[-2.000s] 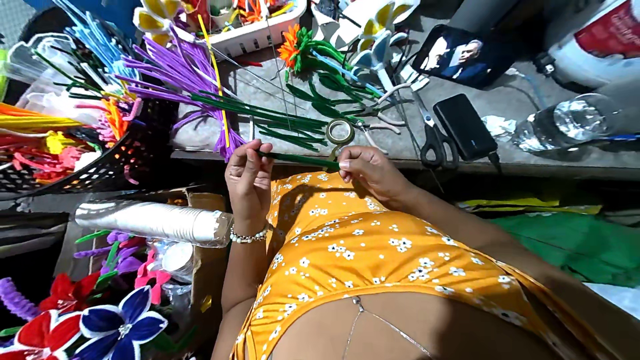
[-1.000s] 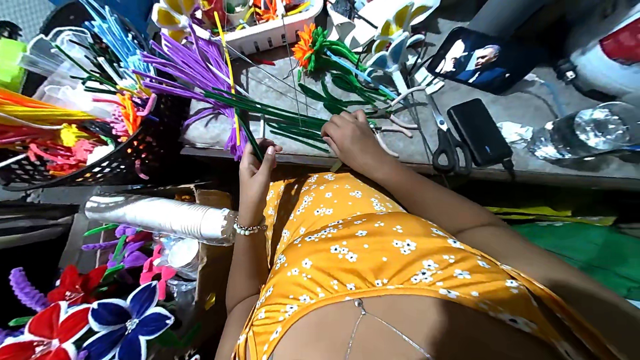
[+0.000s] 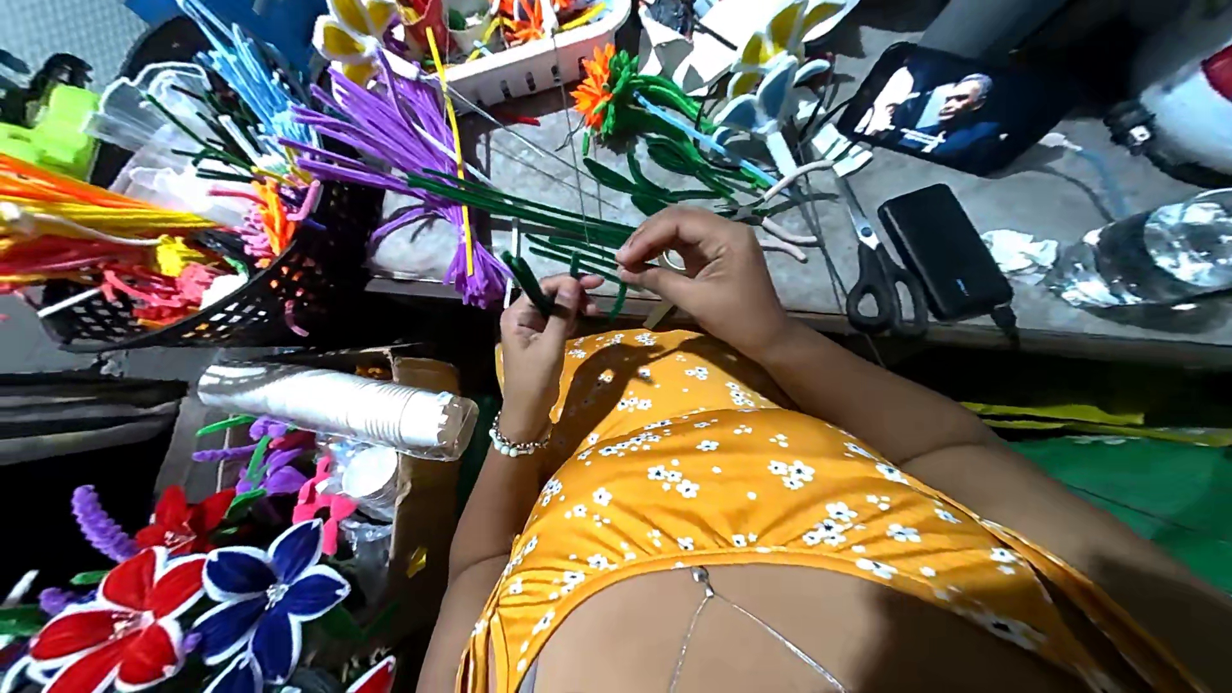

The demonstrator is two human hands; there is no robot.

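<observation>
My left hand (image 3: 544, 322) grips a dark green pipe cleaner (image 3: 527, 282), folded, near the table's front edge. My right hand (image 3: 698, 274) is just to the right, thumb and forefinger pinched together at a thin green strand (image 3: 619, 294). Loose green pipe cleaners (image 3: 549, 214) lie behind both hands, running over a bundle of purple pipe cleaners (image 3: 404, 144). A yellow pipe cleaner (image 3: 452, 135) crosses that bundle. Partly hidden by the right hand is a roll of tape (image 3: 673, 260). Looped green leaf shapes (image 3: 674, 164) lie beyond, beside an orange pipe-cleaner flower (image 3: 597, 89).
Black-handled scissors (image 3: 881, 279), a black power bank (image 3: 945, 252), a phone (image 3: 948, 106) and a plastic bottle (image 3: 1155, 255) are on the right. A black basket (image 3: 289, 279) of pipe cleaners stands left. Below it are stacked cups (image 3: 337, 404) and finished flowers (image 3: 269, 592).
Two seconds ago both hands held a green pipe cleaner stretched between them. The right hand reached over the loose green ones, then came back toward the left hand, where the green piece is now folded.
</observation>
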